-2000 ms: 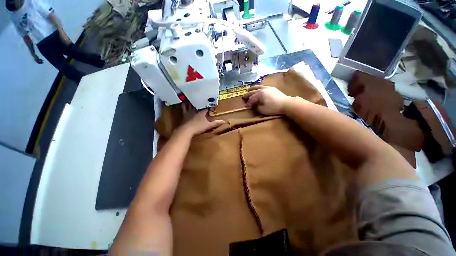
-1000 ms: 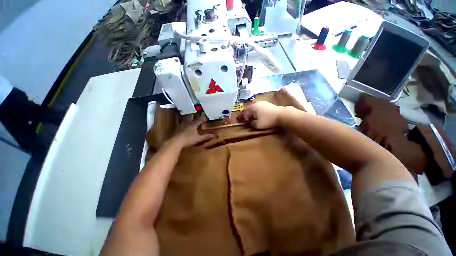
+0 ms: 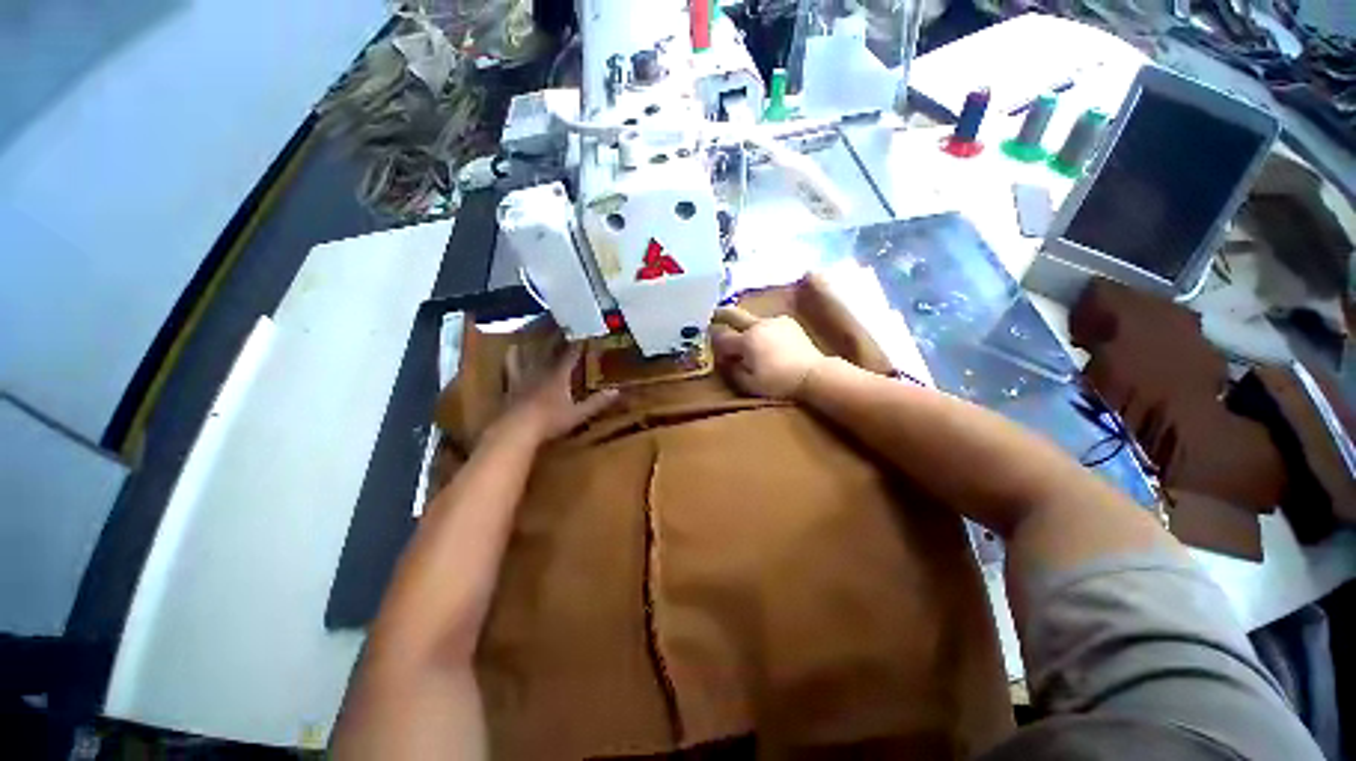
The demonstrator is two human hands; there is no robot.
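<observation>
A large tan-brown garment panel [image 3: 803, 550] lies over the table's front edge and towards my lap, a dark overlocked seam down its middle. The yellow-gold clamp frame [image 3: 696, 378] rests on its upper part under the head of the pattern sewing machine [image 3: 654, 298]. My left hand [image 3: 547, 393] lies on the cloth left of the frame, fingers spread, holding nothing. My right hand [image 3: 763, 354] rests on the cloth at the frame's right side, fingers bent; whether they pinch cloth is unclear. The needle point is hidden.
A black board [image 3: 390, 491] lies left of the panel. The metal bed plate [image 3: 952, 298] is to the right, with dark cord [image 3: 1103, 431] at its edge. Loose brown pieces [image 3: 1175, 394] and the control panel [image 3: 1167, 186] are at right. Thread cones [image 3: 1029, 131] stand behind.
The view has shifted. The panel and clamp frame have moved left relative to the bed plate, baring more of it. Both hands have stayed beside the frame. The person at left has left the view.
</observation>
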